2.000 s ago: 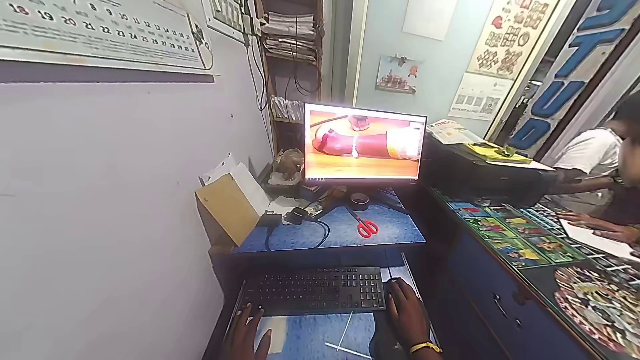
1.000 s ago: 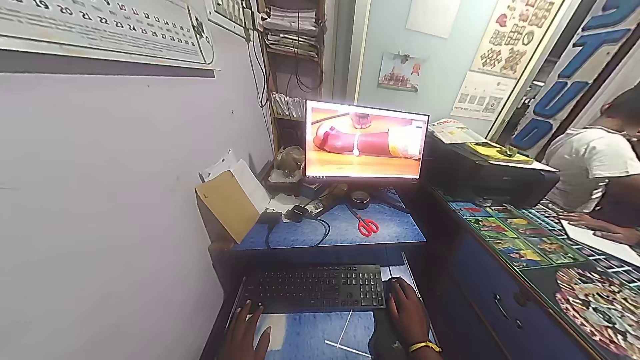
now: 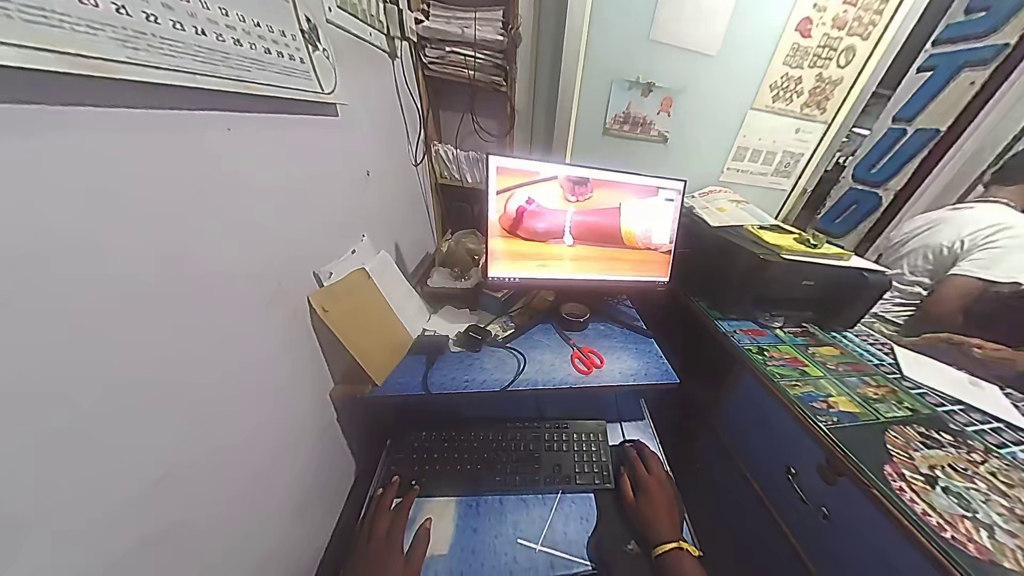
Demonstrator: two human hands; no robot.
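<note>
My left hand point(image 3: 392, 532) rests at the left front edge of the black keyboard point(image 3: 512, 456), its fingers apart and nothing held. Beyond the keyboard's right end, my right hand point(image 3: 652, 496) lies over a dark computer mouse point(image 3: 630, 448), which its fingers mostly hide; a yellow band circles that wrist. Behind them stands a lit monitor point(image 3: 584, 222) showing a picture of a forearm with a bracelet on an orange surface. On the blue desk top below the monitor lie red-handled scissors point(image 3: 587, 360), a roll of dark tape point(image 3: 574, 316) and a black cable point(image 3: 520, 364).
A brown cardboard folder point(image 3: 364, 324) leans by the left wall. At right, a black printer point(image 3: 788, 276) stands on a counter with a picture-covered top point(image 3: 832, 384). A person in a white shirt point(image 3: 960, 240) is beyond it. Thin white strips point(image 3: 552, 548) lie on the keyboard tray.
The person at the right has shifted posture, and more of the white shirt shows than in the earliest frame. My hands have stayed at the keyboard and mouse.
</note>
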